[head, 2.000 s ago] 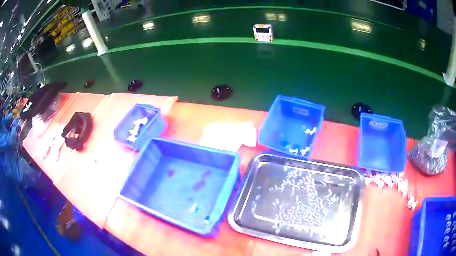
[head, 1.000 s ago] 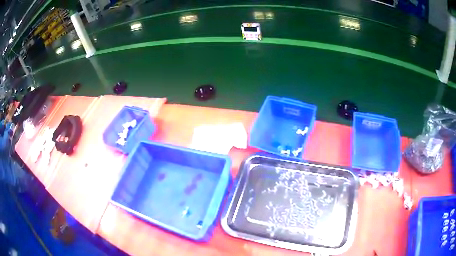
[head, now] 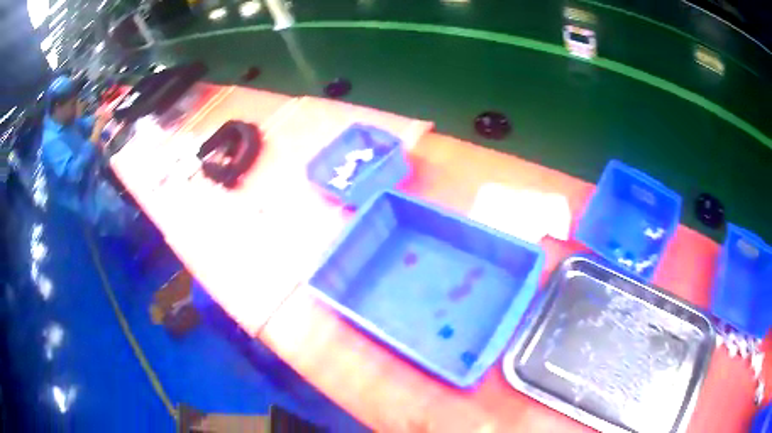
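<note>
Neither of my hands is in the picture. The large blue bin (head: 423, 287) lies nearest in front, with a few small dark spots on its floor. The metal tray (head: 522, 351) is at its right, with many tiny slim pieces (head: 631, 351) scattered on it, blurred. A small blue bin (head: 359, 166) behind the large bin holds white parts (head: 350, 167). A far blue bin (head: 631, 216) behind the tray holds a few white parts. Another blue bin (head: 745, 283) stands at the right edge.
A white sheet (head: 521, 210) lies behind the large bin. A black ring-shaped item (head: 230, 152) is on the red table (head: 279, 254). A person in blue (head: 72, 152) is at the table's far left. White pieces (head: 742, 348) lie right of the tray. A cardboard box (head: 224, 423) is below.
The view has swung left, so the bench things sit further right in the picture. The person in blue now shows clearly. The clear bag has left the view, and the right-hand bin is nearly out.
</note>
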